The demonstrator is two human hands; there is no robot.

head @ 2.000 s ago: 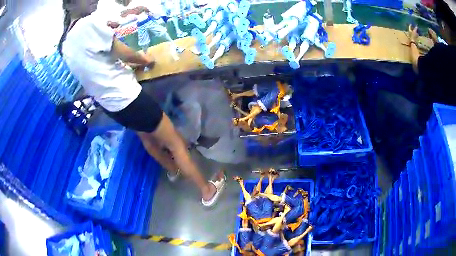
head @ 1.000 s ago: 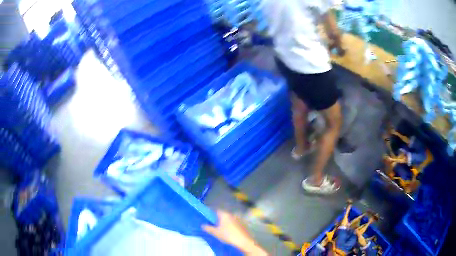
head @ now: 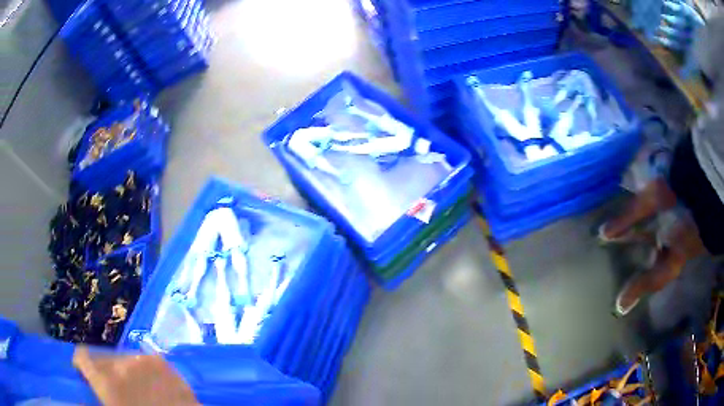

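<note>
My right hand, judging by its slant, is at the bottom left, blurred and cut off by the lower edge. It lies over the side of a blue crate, whose inside is not visible. My left hand is not in view. Just beyond, a stack of blue crates holds long pale blue-white limb pieces on a white liner in its top crate.
Two more crate stacks hold pale limbs. Low crates of black-and-tan parts stand left. Tall blue stacks stand behind. Yellow-black floor tape runs beside a person's legs. Orange-and-blue figures lie bottom right.
The view has swung left, away from the bench. The crate with my right hand on it has shifted to the lower left, and its white contents no longer show.
</note>
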